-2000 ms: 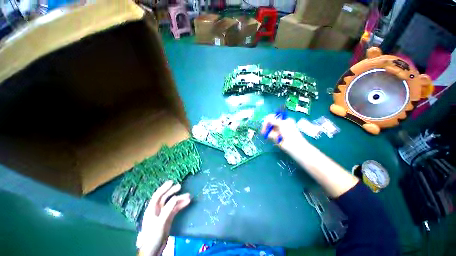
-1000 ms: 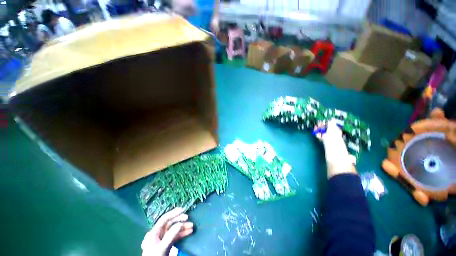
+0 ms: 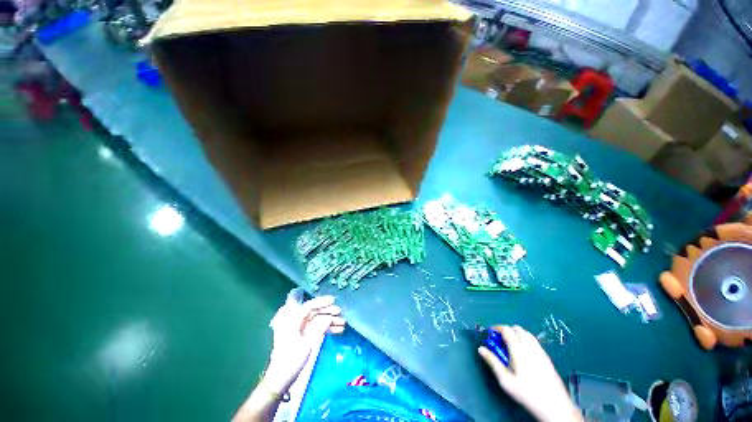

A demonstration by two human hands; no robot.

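My right hand (image 3: 528, 369) is closed around the blue-handled cutters (image 3: 495, 346) low over the green mat, near the bench's front edge. My left hand (image 3: 303, 330) is at the bench edge above the blue apron; its fingers are apart and nothing shows in it. Green circuit boards (image 3: 363, 246) lie in overlapping rows before the box. A second group of boards (image 3: 478, 239) with white parts lies to their right. A curved row of boards (image 3: 569, 185) lies farther back. Clipped leads (image 3: 435, 309) are scattered between my hands.
A large open cardboard box (image 3: 338, 177) lies on its side behind the boards. To the right are small clear bags (image 3: 628, 295), an orange animal-shaped fan (image 3: 688, 284), a solder spool (image 3: 674, 402) and a grey board holder (image 3: 602, 396). Brown boxes and a red stool (image 3: 587, 97) stand beyond the bench.
My right hand has come back from the far board row to the front of the mat with the cutters. The view has turned left. My left hand stays near the bench edge.
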